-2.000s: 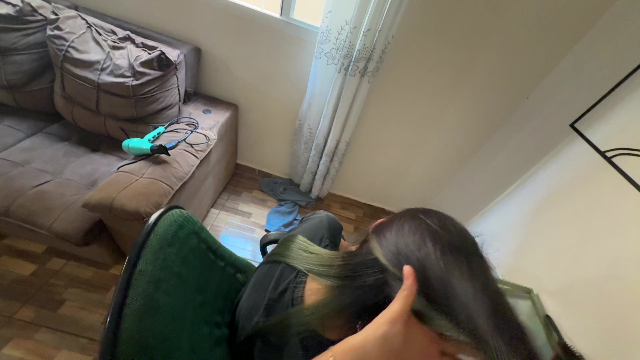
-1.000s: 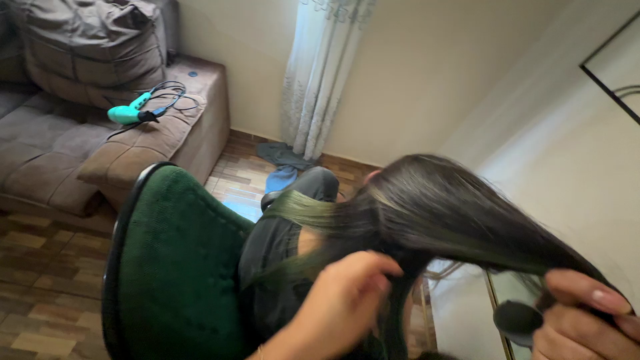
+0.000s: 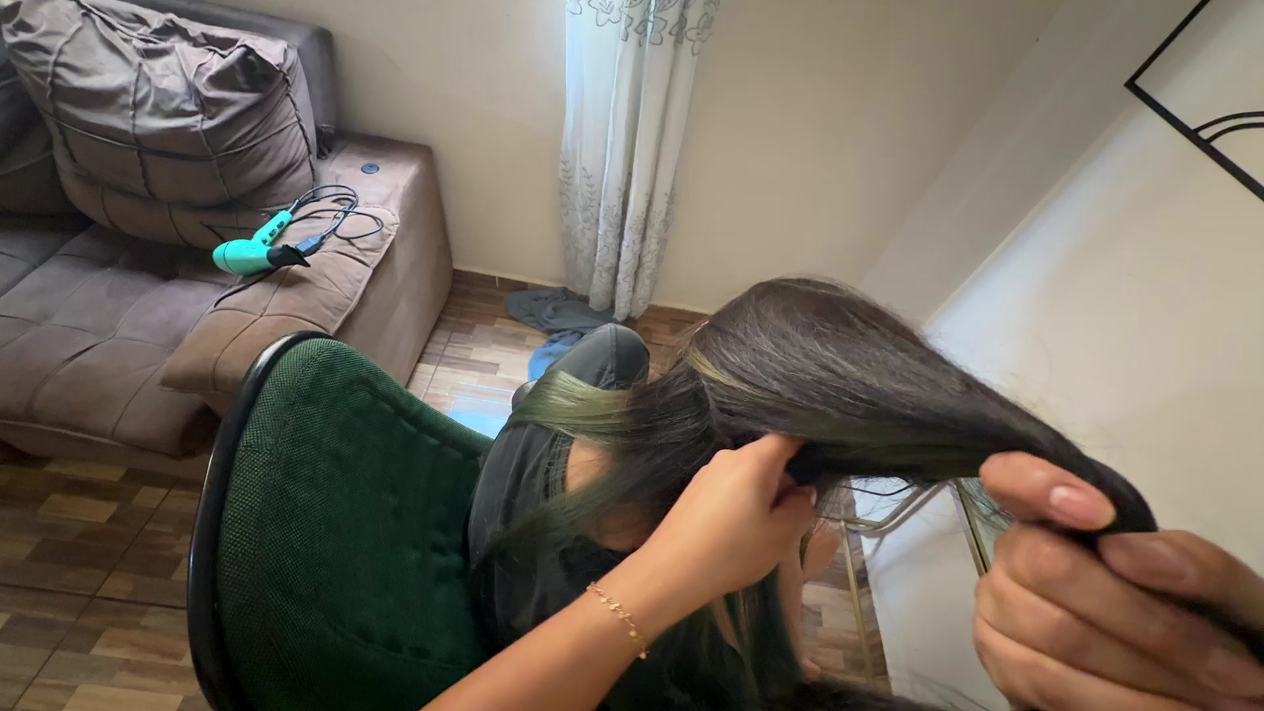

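A seated person in dark clothes has long dark hair [image 3: 839, 365] with green-tinted lengths. My right hand [image 3: 1116, 583] grips a thick section of it, pulled out to the right. My left hand [image 3: 741, 513], with a thin gold-coloured bracelet [image 3: 619, 620] at the wrist, is at the underside of the hair near the head. Its fingertips are partly hidden in the strands, so whether they pinch any is unclear. A loose green-tinted lock [image 3: 578, 407] hangs on the person's left-facing side in view.
The green chair backrest [image 3: 336, 533] stands behind the person. A turquoise hair dryer [image 3: 247, 255] with its cord lies on the brown sofa [image 3: 99, 326]. A patterned curtain [image 3: 622, 158] hangs by the wall, with dark cloth [image 3: 553, 308] on the floor below. A metal-framed piece of furniture [image 3: 973, 523] stands at right.
Two seconds ago one hand lay against the hair with its thumb raised. The hair is now drawn out to the right in my right hand, and my left hand is beneath it.
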